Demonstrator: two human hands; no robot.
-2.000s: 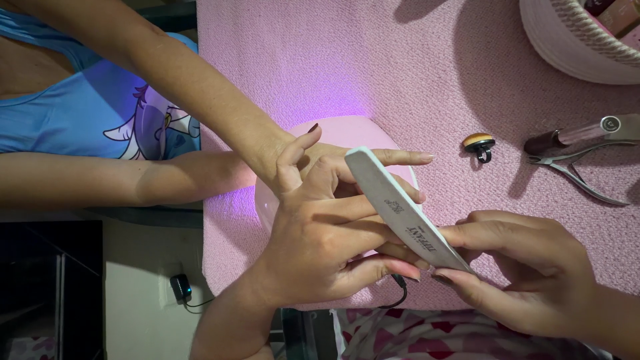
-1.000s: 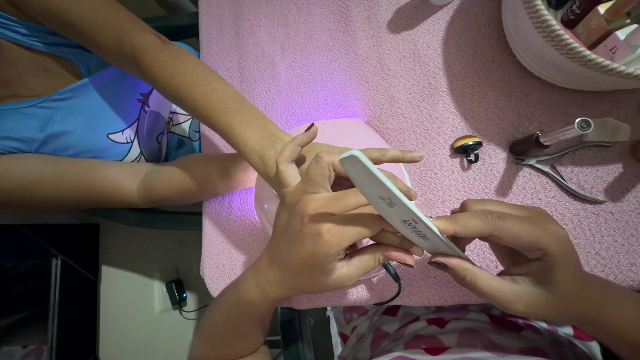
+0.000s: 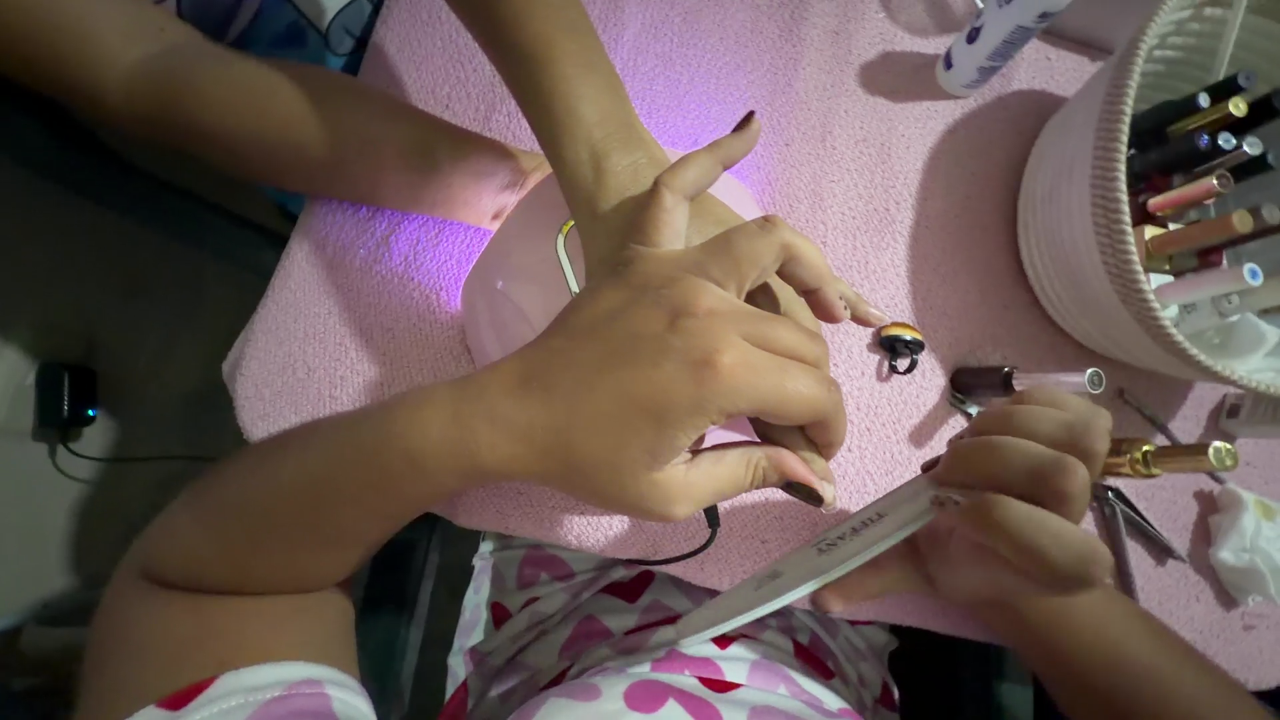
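Observation:
With my left hand [image 3: 690, 370] I hold the fingers of another person's hand [image 3: 620, 190], which rests palm down over a pink nail lamp [image 3: 510, 290]. The thumb and fingers of my left hand close round a fingertip near its right side. My right hand [image 3: 1000, 510] grips one end of a white nail file [image 3: 800, 560], whose other end points down and left over my patterned clothing, apart from the held fingers. The person's other hand goes into the lamp and is hidden there; purple light shows at the lamp's sides. A small black ring-like item with an orange top [image 3: 901, 346] lies just right of an outstretched finger.
A woven basket [image 3: 1070, 210] full of polish tubes stands at the upper right, near a white bottle [image 3: 995, 45]. A dark-capped tube [image 3: 1030, 382], a gold tube [image 3: 1170, 457], metal nippers [image 3: 1140, 525] and a crumpled white wipe [image 3: 1245, 545] lie by my right hand. A black cable [image 3: 690, 550] hangs at the front edge.
The nail file has moved away from the held fingers and now points down and left in my right hand. My left hand still holds the person's fingers. The view has shifted closer and to the right.

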